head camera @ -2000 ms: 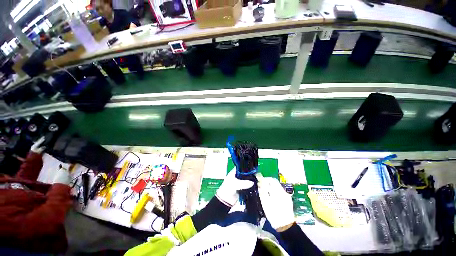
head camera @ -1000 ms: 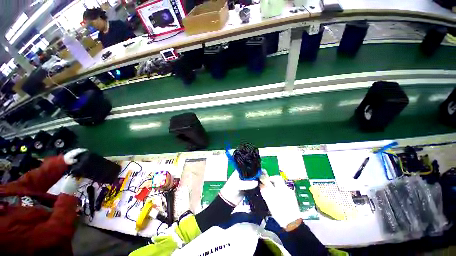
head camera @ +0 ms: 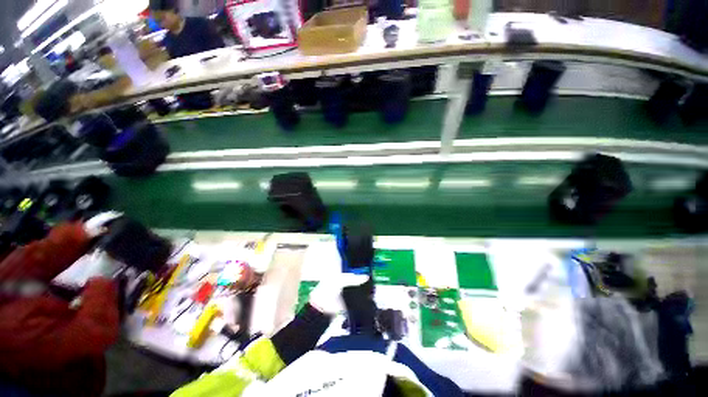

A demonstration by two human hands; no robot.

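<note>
A black cable bundle (head camera: 359,252) stands roughly upright over the white bench, with blue tie strips (head camera: 337,229) along its left side and around its middle. My left hand (head camera: 331,293), in a white glove, is closed on the bundle from the left, below its top. The bundle's lower part hangs down in front of my body. A small dark object (head camera: 392,322) lies just right of it, too blurred to name. My right hand does not show; only the dark sleeve side near my body is visible. The frame is motion-blurred.
Green sheets (head camera: 473,270), a yellow patch (head camera: 480,327) and grey bagged packets (head camera: 612,341) lie to the right. The green conveyor (head camera: 435,203) behind carries black units (head camera: 297,199). At left, a person in a red jacket (head camera: 58,306) handles a black unit (head camera: 136,245).
My right hand has left the bundle and gone out of view. My left hand and the bundle have shifted left in the picture. The small dark object now shows right of the bundle.
</note>
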